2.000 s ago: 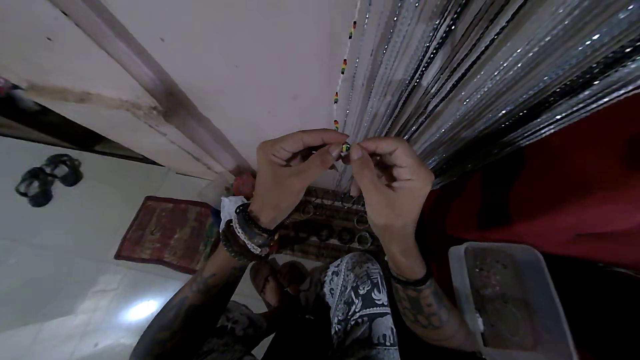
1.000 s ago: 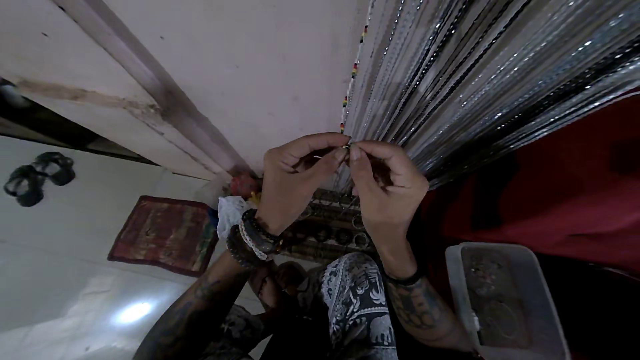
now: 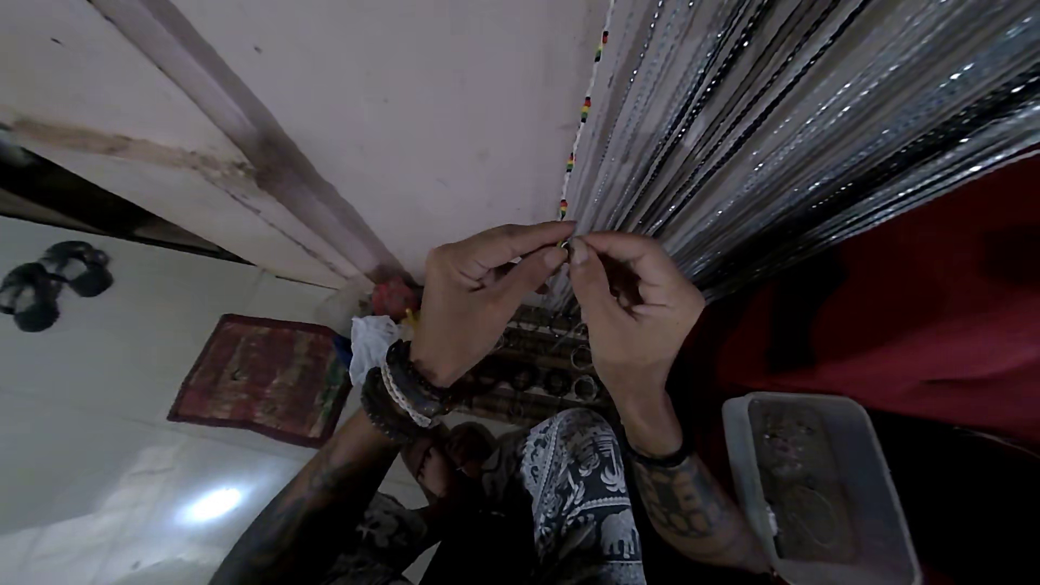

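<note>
A strand of white beads with red, yellow, green and black groups hangs down along the wall to my fingertips. My left hand pinches the strand's lower end between thumb and index finger. Close against it, my right hand pinches at the same spot, thumb and index finger together. A small yellow-green and dark bit shows between the fingertips; its exact form is too small to tell. Bracelets circle my left wrist and a dark band my right.
Silvery and black string curtains hang at the right, above red cloth. A translucent plastic container with small items stands lower right. Bracelets lie on a rack below my hands. A red mat and dark sandals are on the floor.
</note>
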